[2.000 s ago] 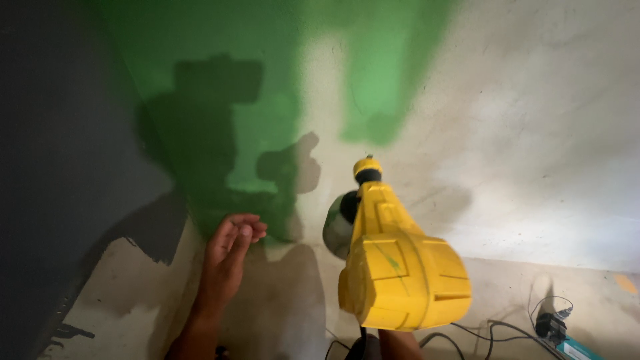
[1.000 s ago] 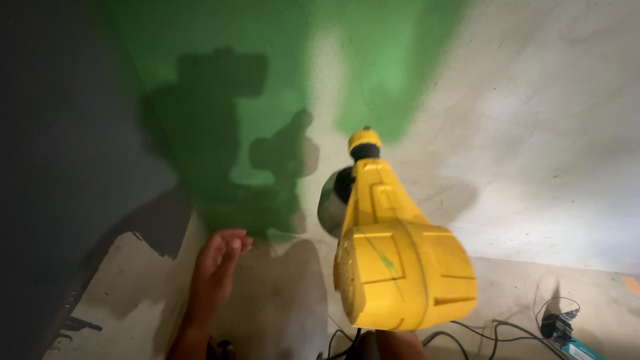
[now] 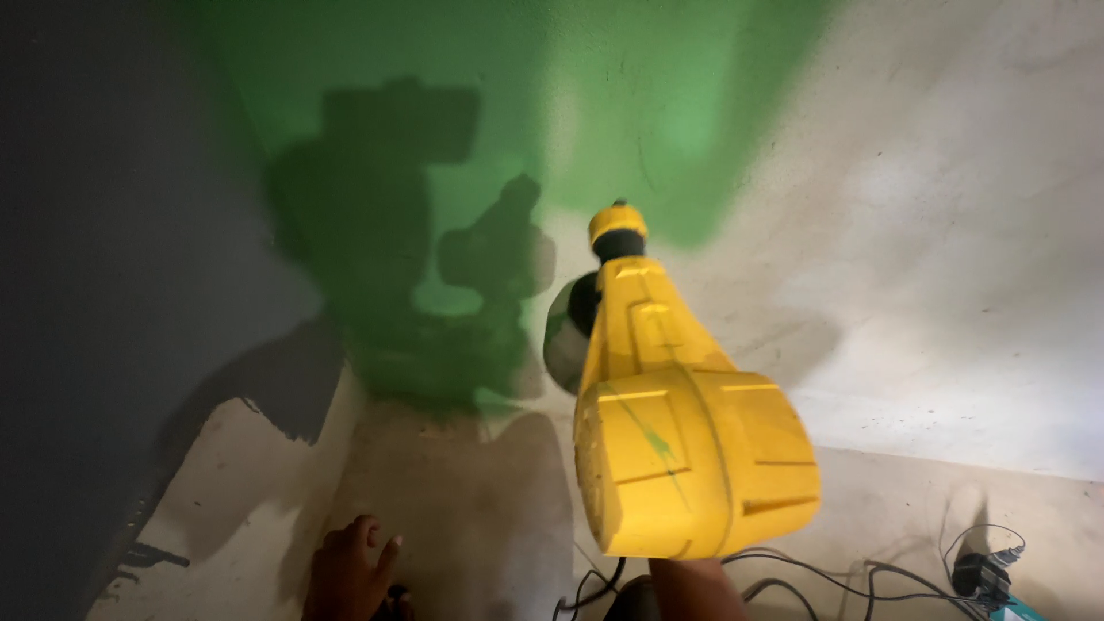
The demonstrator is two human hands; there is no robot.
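A yellow electric paint sprayer (image 3: pixel 699 448) with green paint marks on its housing points up and away toward the wall, its nozzle in front of the part-painted surface. Beneath its body, my right wrist and forearm (image 3: pixel 694 586) show; the fingers and handle are hidden behind the housing. A paint cup (image 3: pixel 567 341) hangs under the sprayer's front, partly covered. Low and left of the sprayer is my left hand (image 3: pixel 349 565), fingers loosely curled, holding nothing that I can see. Green paint (image 3: pixel 483 43) covers the wall's upper left and middle, with a soft right edge.
A dark grey wall (image 3: pixel 103 216) meets the green one at the left corner, with a ragged lower paint edge. Bare pale wall (image 3: pixel 966 259) lies at right. Black cables (image 3: pixel 828 569) run over the floor to a black plug or adapter (image 3: pixel 981 578) at lower right.
Green paint now covers more of the pale strip between the two green areas, mostly higher up. My left hand has dropped lower, away from the wall.
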